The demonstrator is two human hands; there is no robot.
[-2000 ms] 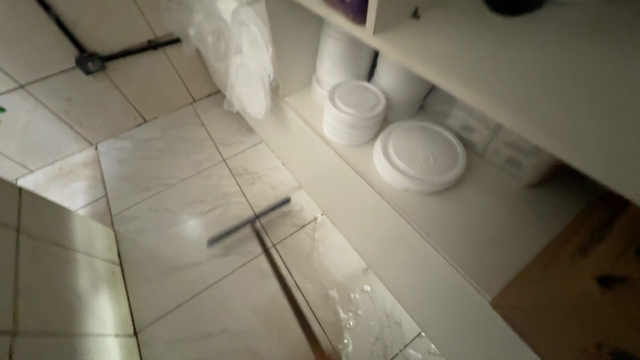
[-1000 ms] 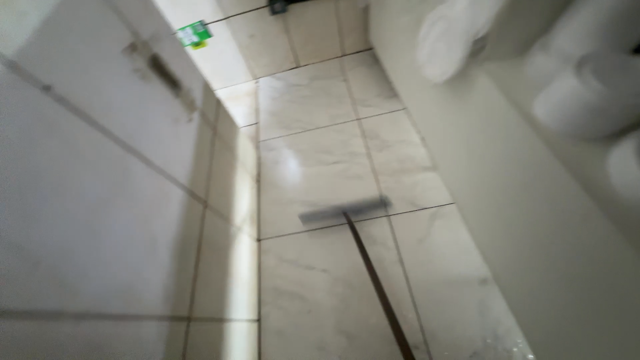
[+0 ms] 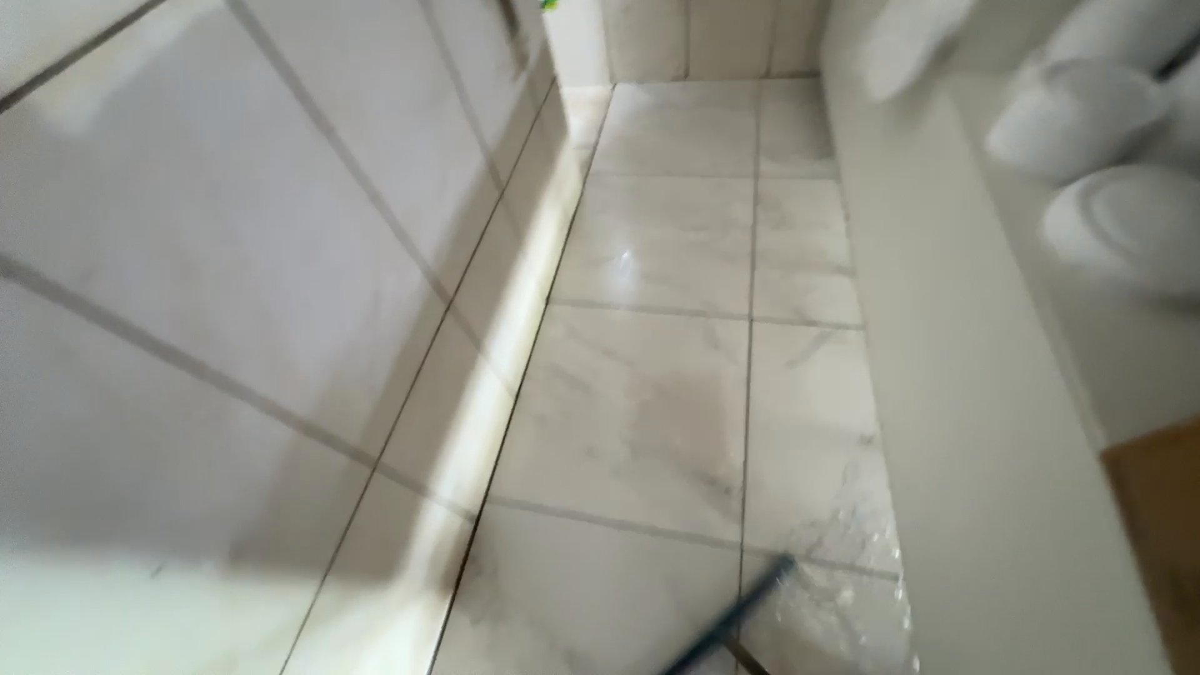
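Note:
A dark squeegee head (image 3: 731,619) lies slantwise on the marble-patterned floor tiles (image 3: 647,403) at the bottom of the view. Its thin handle (image 3: 745,656) runs out of the frame at the lower edge. Wet, glistening water (image 3: 844,600) spreads over the tiles just right of the squeegee, up against the base of the shelf unit. Neither my left hand nor my right hand shows, so what they hold is hidden.
A tiled wall (image 3: 234,281) borders the floor on the left. On the right runs the pale base board of a shelf unit (image 3: 956,375), with stacked white lidded containers (image 3: 1125,225) on its shelf and a brown wooden piece (image 3: 1162,525) at the far right.
The squeegee has come back toward the bottom of the view, near the wet patch; a second ago it lay farther along the floor. The view has shifted a lot.

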